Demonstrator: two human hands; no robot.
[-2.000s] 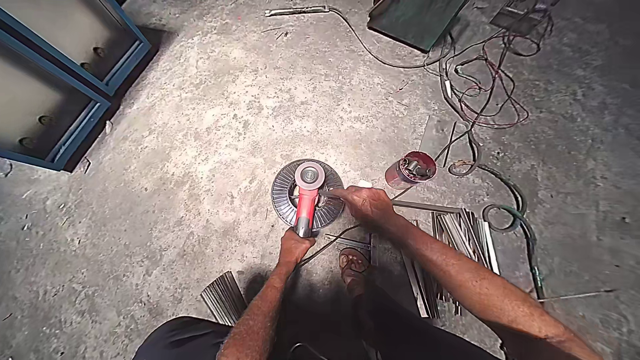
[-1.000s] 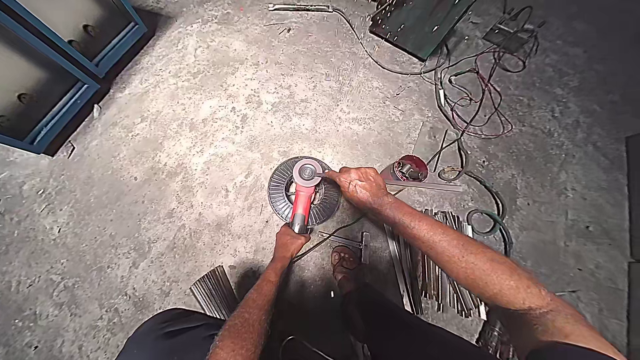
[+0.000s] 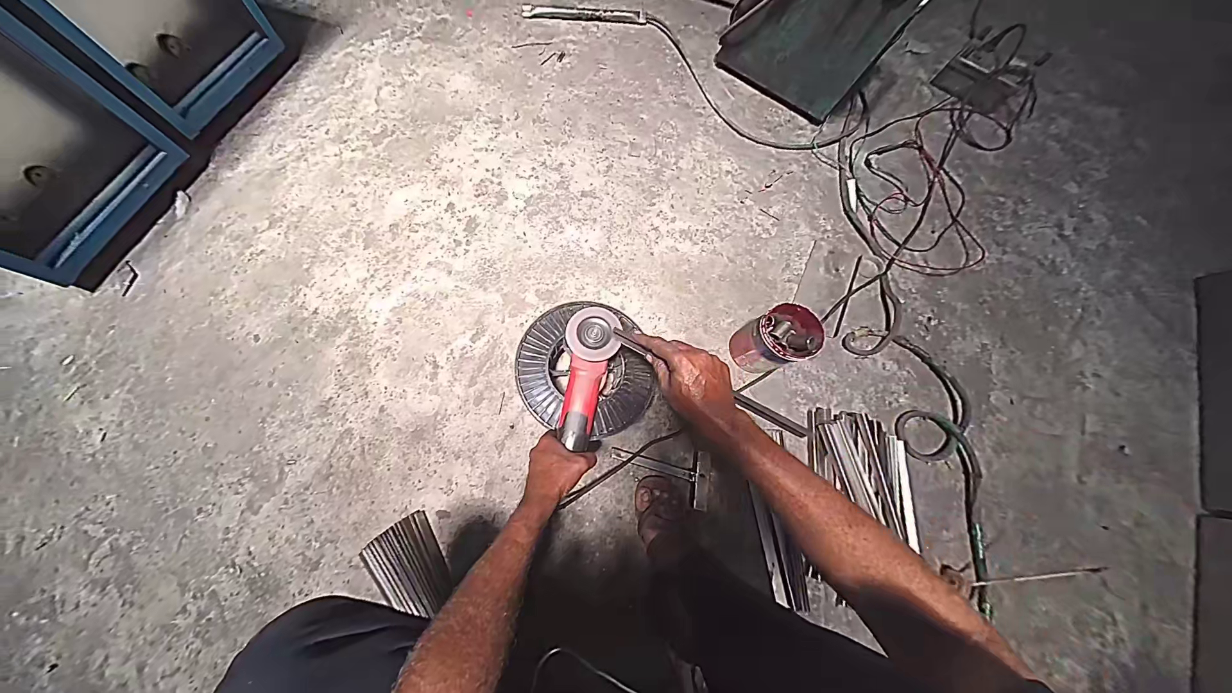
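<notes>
My left hand [image 3: 559,470] is closed around the rear handle of a red angle grinder [image 3: 581,387], whose disc [image 3: 593,333] faces up. Beneath the grinder lies a round, black, ribbed plate [image 3: 541,371], perhaps a fan guard or spool, flat on the floor. In my right hand [image 3: 695,382] is a thin metal piece [image 3: 637,343], its far end at the disc's right edge; whether it touches the disc I cannot tell. A red tin [image 3: 749,345] with small metal parts in it stands to the right of my right hand.
Metal strips lie in bundles at right [image 3: 861,472] and lower left [image 3: 409,563]. A cable [image 3: 626,472] runs from near the grinder. Tangled cables [image 3: 924,207], a dark green metal panel [image 3: 818,58] and an electrode holder or similar tool [image 3: 582,14] lie farther off. Blue-framed panels [image 3: 125,207] occupy the upper left.
Both hands keep their holds on the grinder and the thin metal piece. Nothing has plainly been picked up or let go.
</notes>
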